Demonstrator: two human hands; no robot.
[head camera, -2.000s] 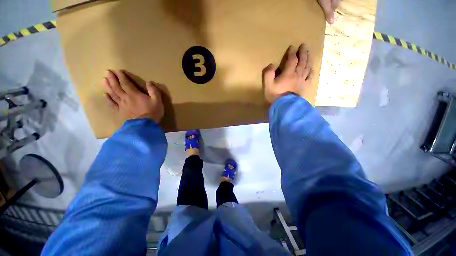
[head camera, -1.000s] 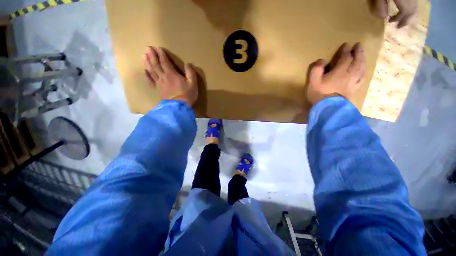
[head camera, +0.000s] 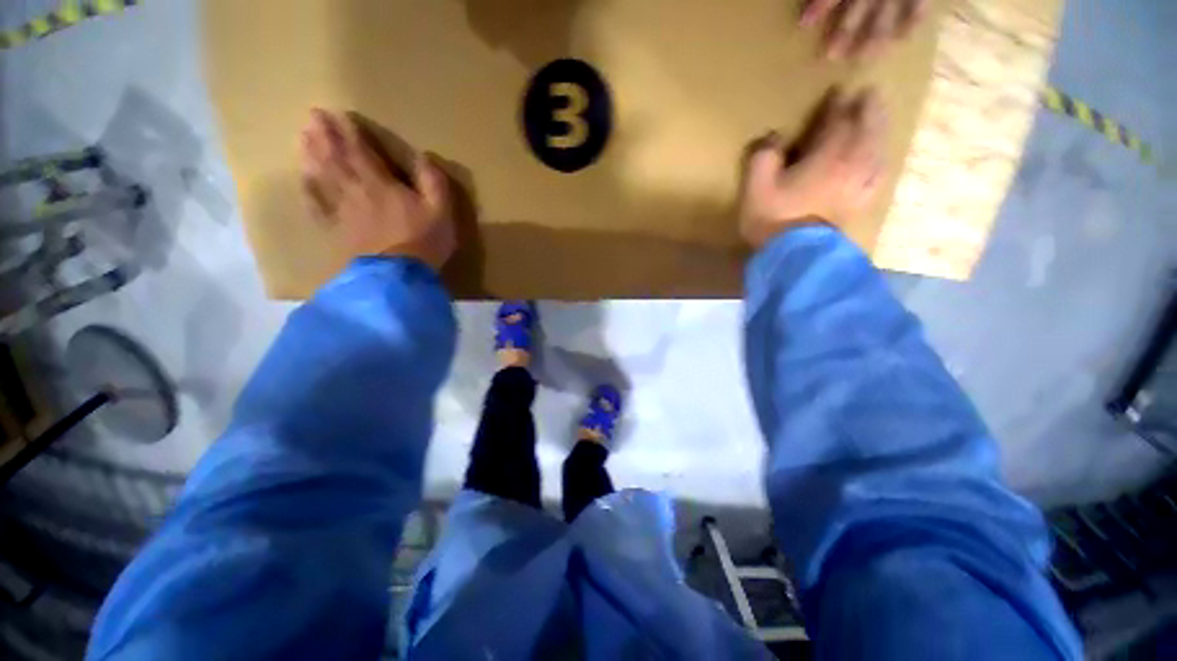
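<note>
A brown shipping carton (head camera: 652, 162) fills the top middle, its near flap printed with a black circle and a "3" (head camera: 565, 115). My left hand (head camera: 378, 194) lies on the left part of the flap, fingers apart, holding nothing. My right hand (head camera: 817, 168) lies on the right part, fingers apart, holding nothing. Both are slightly blurred. Another person's hand (head camera: 865, 22) is on the carton at the top, beyond my right hand. The carton's far side is cut off by the top edge.
A pale plywood board (head camera: 965, 142) shows right of the carton. A metal frame (head camera: 65, 233) and a round-based stand (head camera: 123, 384) are at left. Yellow-black tape (head camera: 1097, 123) marks the grey floor. A metal frame (head camera: 736, 575) stands by my legs, and dark racks are at both lower corners.
The view shifted one way and then partly back. My hands stay flat on the flap. The other person's hand has moved from the carton's right edge further onto its top.
</note>
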